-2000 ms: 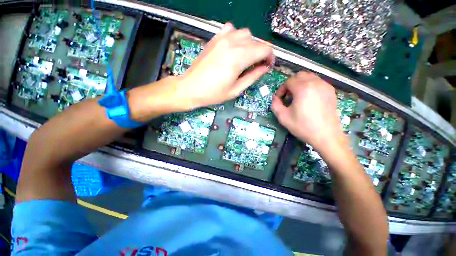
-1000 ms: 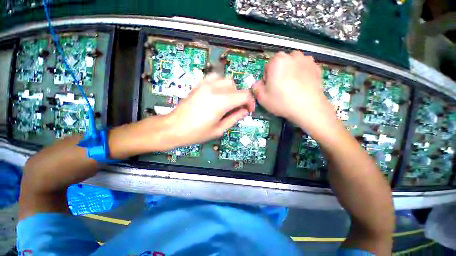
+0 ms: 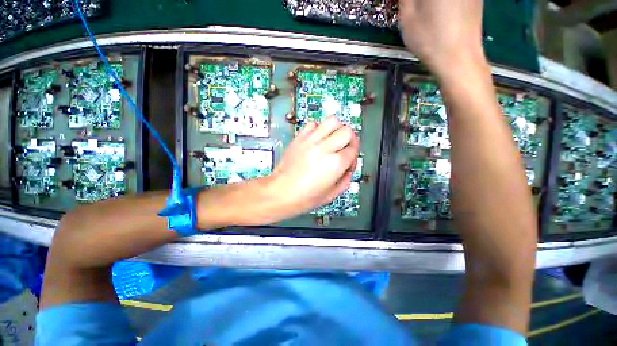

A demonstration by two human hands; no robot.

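Four green circuit boards lie in the centre carrier [image 3: 284, 138]. The upper left board [image 3: 233, 98] shows whole; my left hand partly covers the lower right one. My left hand [image 3: 321, 162] is over the right half of this carrier, fingers curled together at the lower edge of the upper right board [image 3: 329, 94]; whether it holds a part cannot be seen. My right hand [image 3: 440, 27] is at the top edge, over the right end of the silver component pile [image 3: 345, 10], its fingers cut off. A blue wrist strap [image 3: 181, 211] is on my left wrist.
More carriers with boards lie left [image 3: 95, 165] and right [image 3: 426, 189], the right one partly under my right forearm. Pale conveyor rails run behind and in front [image 3: 298, 255]. A dark component heap [image 3: 40, 13] is at the upper left. The strap's blue cord crosses the left carrier.
My right hand has moved from beside my left hand up to the silver pile. My left hand has shifted slightly right and down. The view has shifted.
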